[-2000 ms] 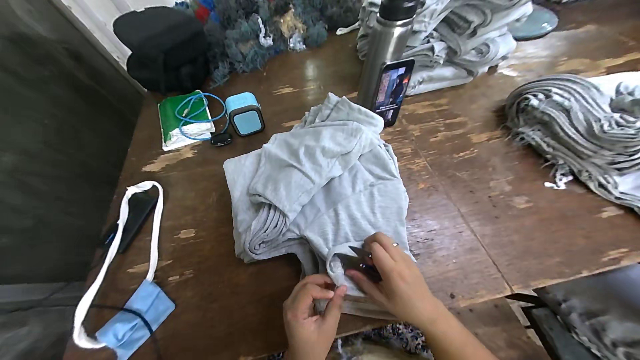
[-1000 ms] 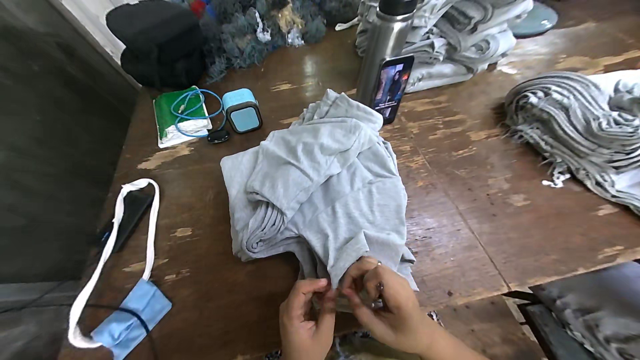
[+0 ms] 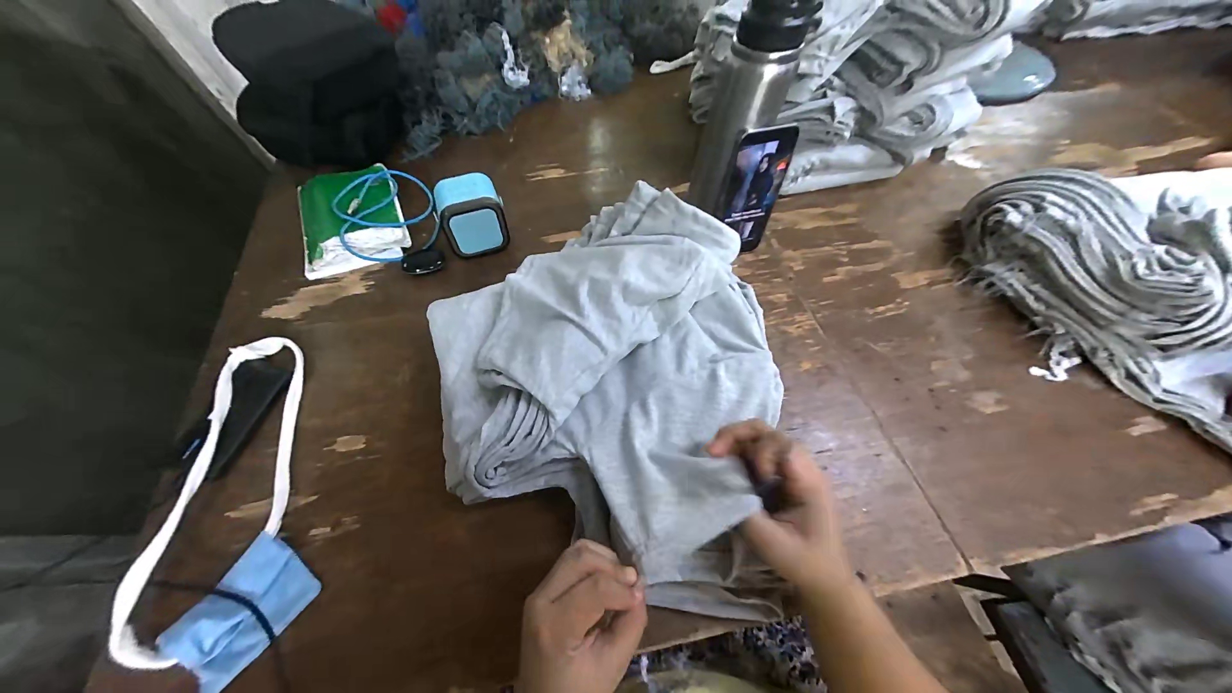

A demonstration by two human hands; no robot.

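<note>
A folded pile of light grey knit fabric pieces (image 3: 626, 356) lies on the wooden table in front of me, its lower end hanging near the table's front edge. My left hand (image 3: 587, 611) pinches at the bottom corner of the top piece, thumb and forefinger together; the cloth between them is mostly hidden. On the right side of that piece is my right hand (image 3: 780, 496), blurred, its fingers curled around a small dark tool (image 3: 768, 489), whose kind I cannot make out in this view.
A steel bottle (image 3: 741, 106) with a phone (image 3: 758, 183) leaning on it stands behind the pile. More grey fabric stacks (image 3: 866, 87) and a bundle (image 3: 1088, 269) lie right. At left are a blue face mask (image 3: 245, 602), a blue-cased device (image 3: 472, 217) and a green packet (image 3: 332, 217).
My right hand has moved up and to the right, away from my left hand. Two seconds ago, it held dark blades at the lower edge of the cloth, close to my left fingers.
</note>
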